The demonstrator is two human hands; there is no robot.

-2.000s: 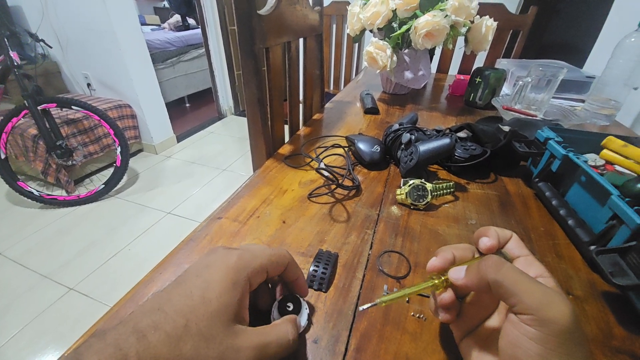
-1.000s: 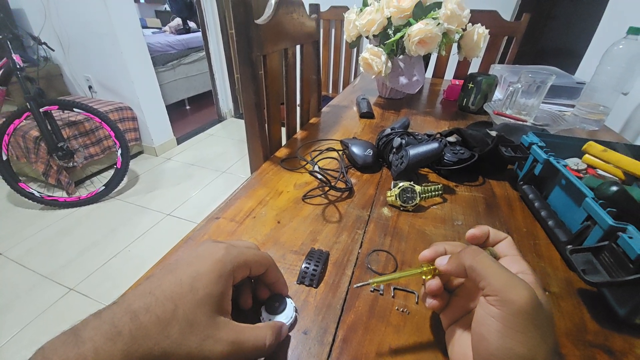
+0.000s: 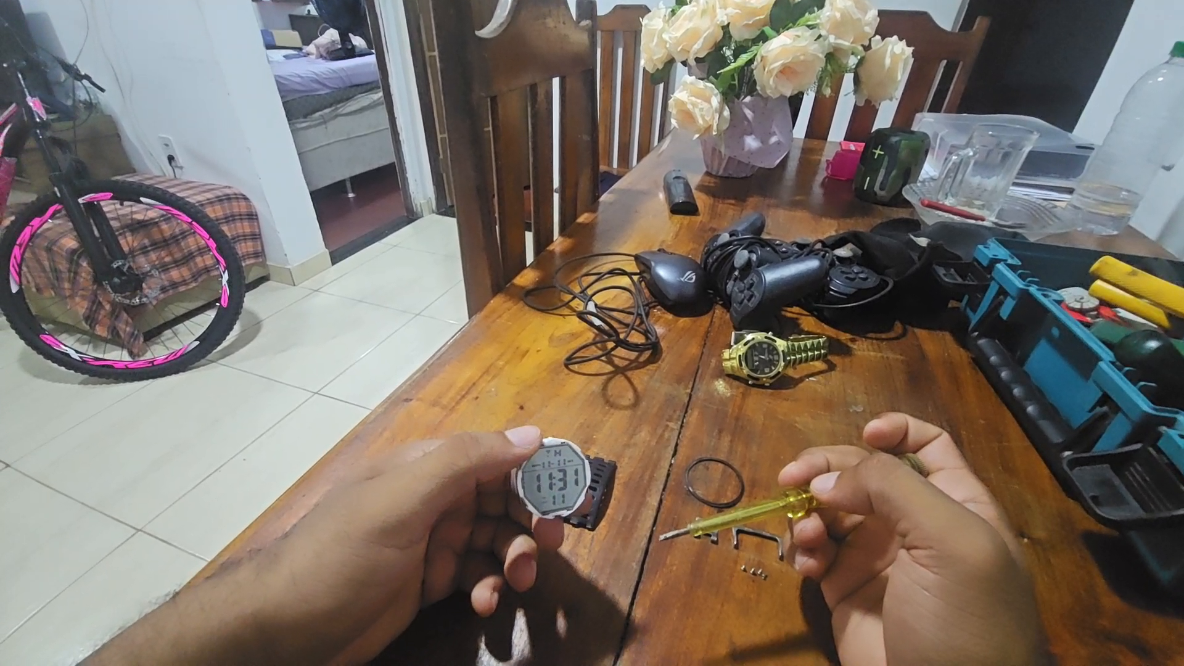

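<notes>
My left hand holds a white-rimmed digital watch module between thumb and fingers, its lit-up grey display facing me. Partly hidden behind it on the table lies a black slotted piece. In my right hand is a small screwdriver with a transparent yellow handle, its tip pointing left. A thin black ring gasket rests above the shaft. Below the screwdriver are a small bent metal bracket and several tiny screws. A gold wristwatch lies farther back.
A black computer mouse with coiled cable and black game controllers lie mid-table. At right stands a teal and black toolbox. Farther back are a flower vase, a speaker, a glass mug and a plastic bottle.
The watch module in my left hand has been raised and turned, so its display now faces me; before, its other side showed. My right hand still holds the screwdriver.
</notes>
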